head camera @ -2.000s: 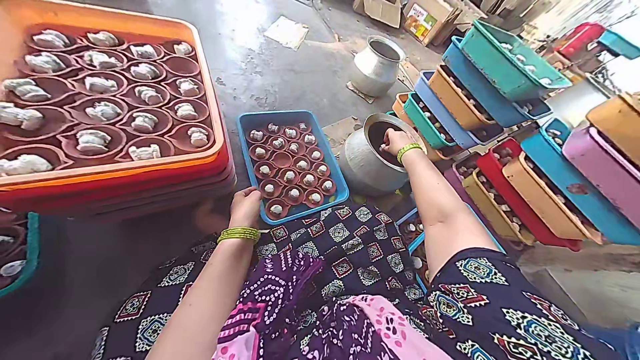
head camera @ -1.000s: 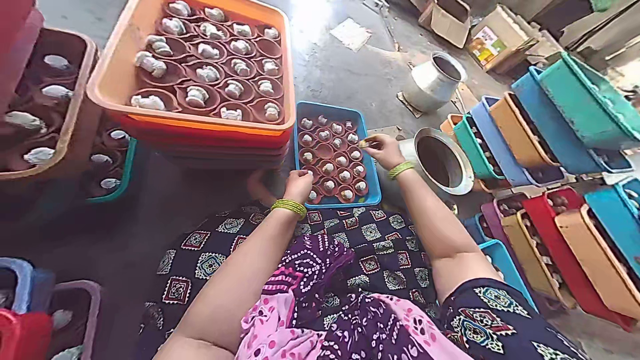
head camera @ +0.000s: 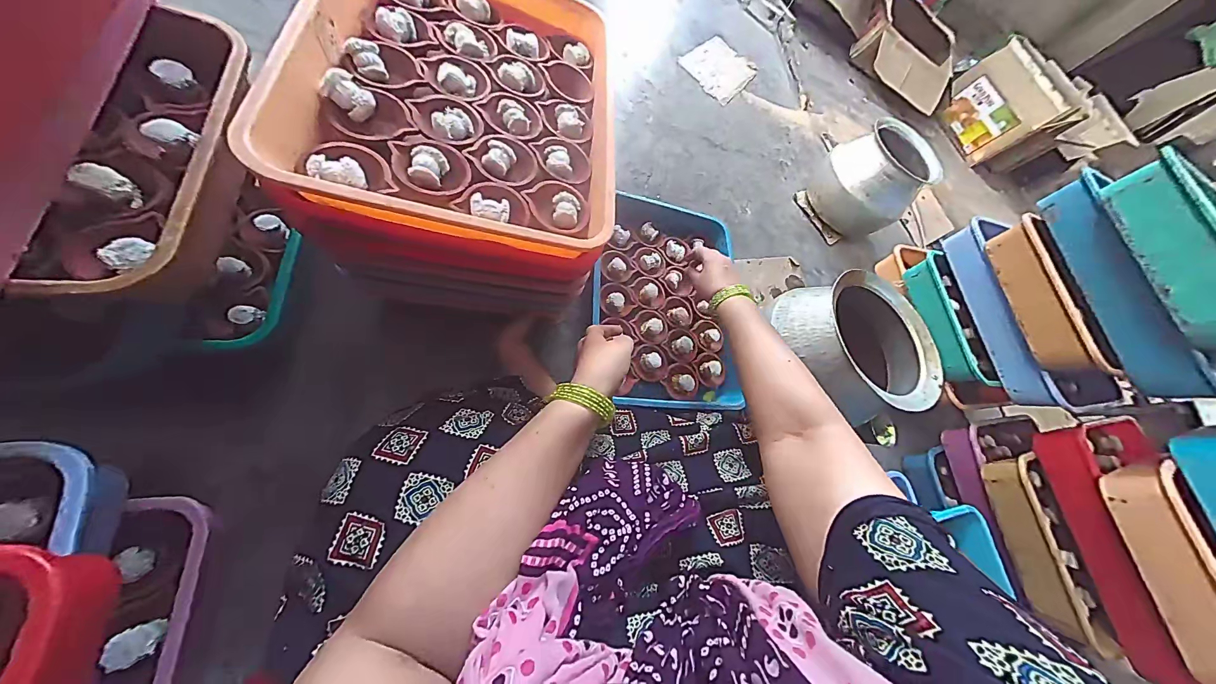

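Observation:
A blue plastic tray [head camera: 667, 403] rests on the floor in front of my lap, filled with small reddish-brown clay cups [head camera: 650, 331], most with a whitish lump in them. My left hand [head camera: 604, 359] is at the tray's lower left edge, fingers curled near the cups; whether it holds anything is hidden. My right hand [head camera: 711, 274] reaches over the tray's upper right side, fingertips bent down at a cup. What lies between those fingertips is too small to tell. Just right of the tray leans a metal pot [head camera: 826, 323] with a wide mouth.
An orange tray [head camera: 418, 204] of similar cups tops a stack at upper left. More filled trays stand at far left [head camera: 204, 180] and lower left [head camera: 190, 570]. Stacked coloured trays [head camera: 1045, 285] line the right. A second metal pot [head camera: 860, 185] and cardboard boxes [head camera: 1012, 104] are farther back.
My right hand was inside the near metal pot's mouth two seconds ago, then moved left to the blue tray and stays over its cups. My left hand remains by the tray's edge. The view has turned leftward.

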